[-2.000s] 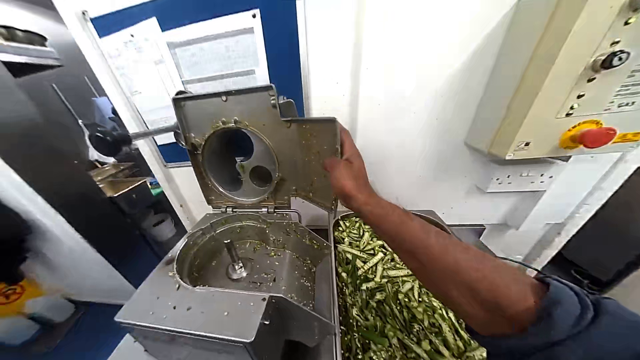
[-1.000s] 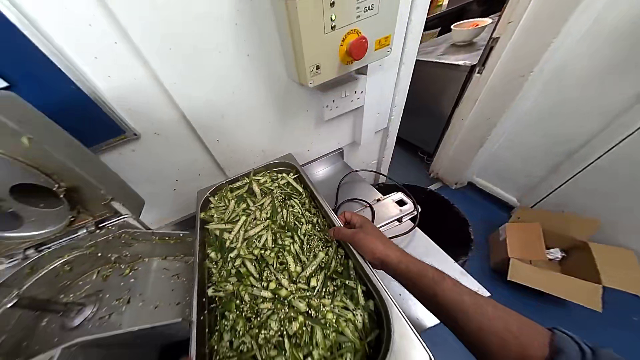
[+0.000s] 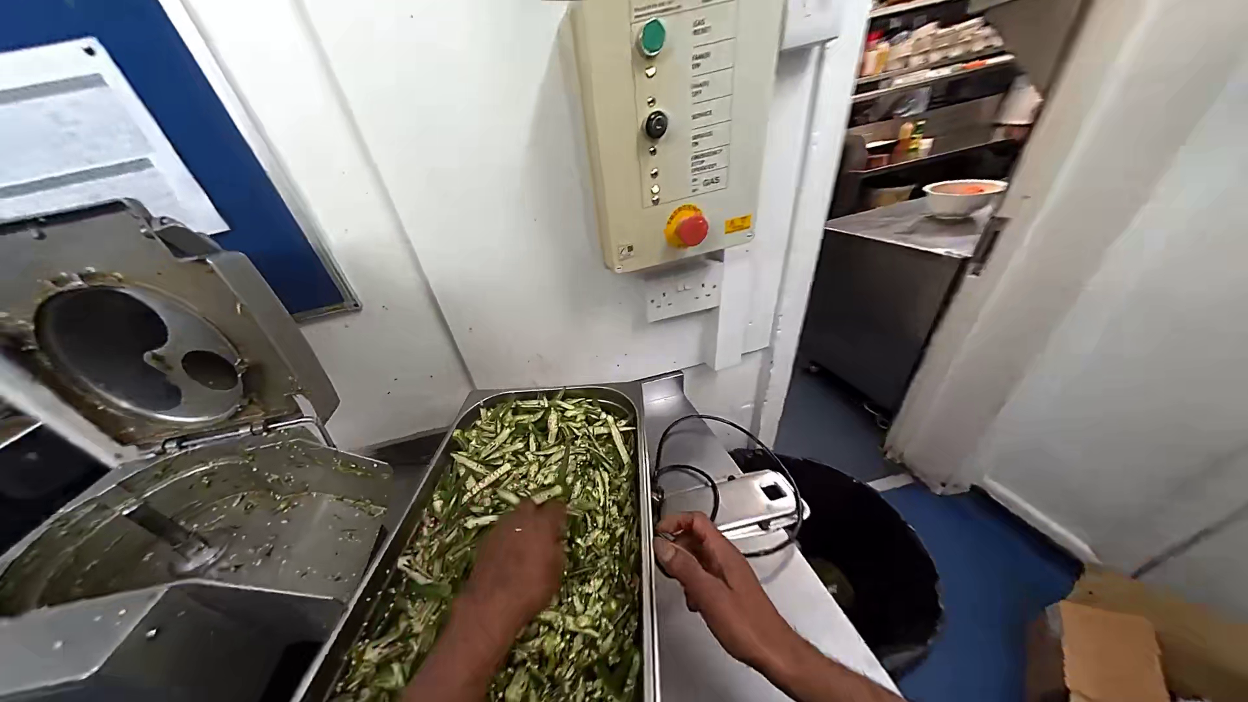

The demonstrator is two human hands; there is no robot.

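A deep steel pan holds a heap of sliced green vegetable, which looks like okra. My left hand is in the pan with its fingertips on the slices; its fingers are blurred and partly hidden. Just outside the pan's right rim is my right hand, its thumb and fingers curled near the rim; whether it grips the rim is unclear. To the left stands a steel vegetable-cutting machine with its lid raised and its bowl speckled with green scraps.
A silver device with a black cable lies on the steel counter, right of the pan. Beyond its edge stands a black bin, with a cardboard box on the floor. A control panel hangs on the wall; a doorway is at the right.
My right hand was on the machine's raised lid, then on the pan's right rim, and is now just beside that rim. My left hand has come into view over the slices. The view has swung right.
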